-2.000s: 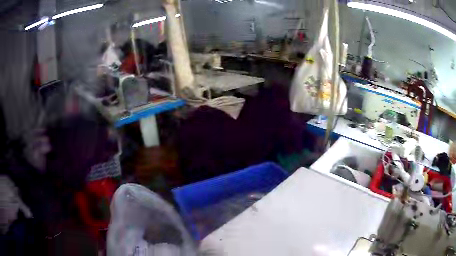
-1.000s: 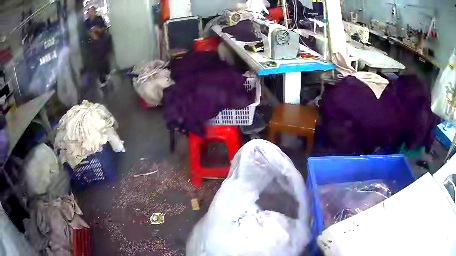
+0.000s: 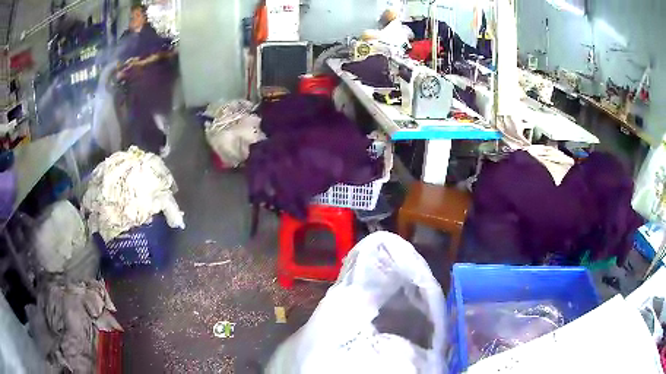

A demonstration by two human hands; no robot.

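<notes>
Neither of my hands is in the picture. Nearest in front of me, a large cloudy plastic bag [image 3: 350, 314] stands open at the bottom centre, with white pieces inside it, cut off by the lower edge. Right of it stands a blue plastic bin [image 3: 522, 279] with clear-wrapped goods [image 3: 511, 325] inside. The corner of a white table [image 3: 591, 343] covers part of the bin at the bottom right.
Dark purple cloth [image 3: 314, 150] is heaped over a white basket near a red stool [image 3: 315, 274]. A brown stool [image 3: 436, 208] stands behind the bag. A cream cloth pile [image 3: 131, 193] fills a dark blue basket at left. A person [image 3: 146, 80] stands far left. Scraps litter the floor.
The view first swung left from the sewing machine and table, then tilted slightly up. The far person shows larger and now holds dark cloth. My hands stay out of view.
</notes>
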